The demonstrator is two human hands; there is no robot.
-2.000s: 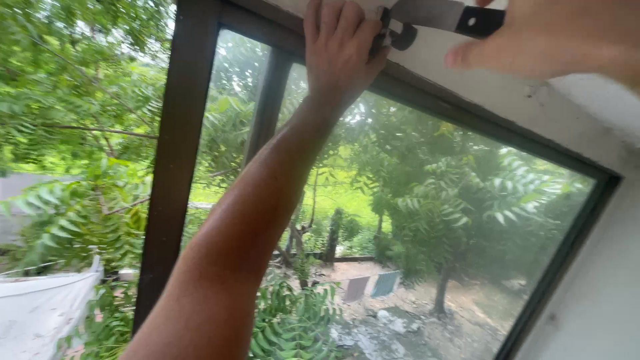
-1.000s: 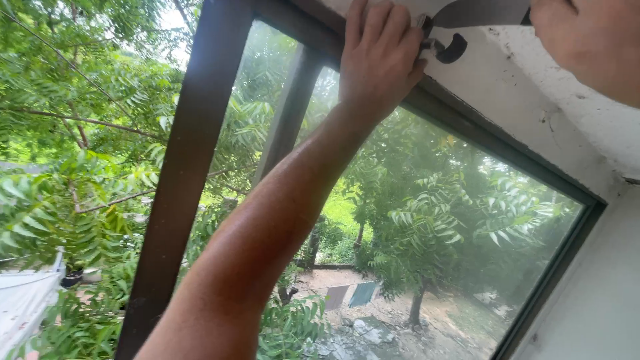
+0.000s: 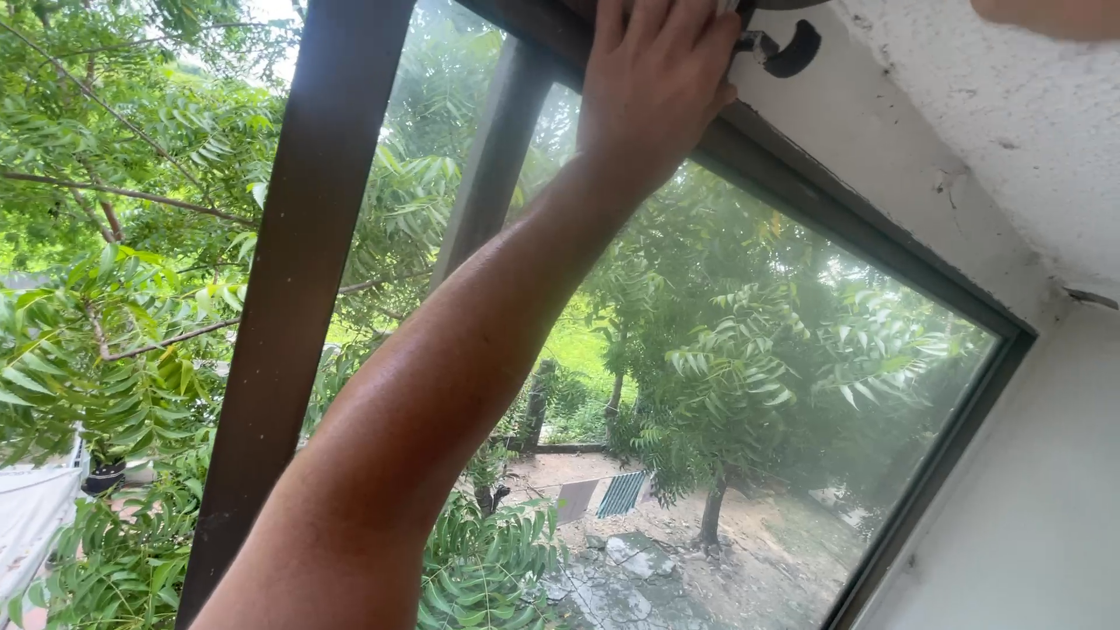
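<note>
My left hand (image 3: pixel 656 79) is raised to the top bar of the dark window frame (image 3: pixel 814 188), its fingers partly cut off by the upper image edge. Beside its fingertips, a dark curved hook-like bracket (image 3: pixel 792 52) with a small metal part juts out before the white wall. What the fingers close on is hidden. Of my right hand (image 3: pixel 1046 16), only a blurred part shows at the top right edge; its fingers are out of view. A thin dark edge, possibly of a blade, shows above the bracket.
A brown upright window post (image 3: pixel 302 289) stands left of my forearm, with a greyish bar (image 3: pixel 494 157) behind the glass. Rough white ceiling (image 3: pixel 1006 114) and wall (image 3: pixel 1032 472) lie to the right. Outside are trees, hanging cloths (image 3: pixel 621 494) and a white sheet (image 3: pixel 35 516).
My right hand, earlier holding a black-handled blade beside the bracket, has moved up and right, mostly out of view. My left hand stays at the frame's top. The view has shifted somewhat.
</note>
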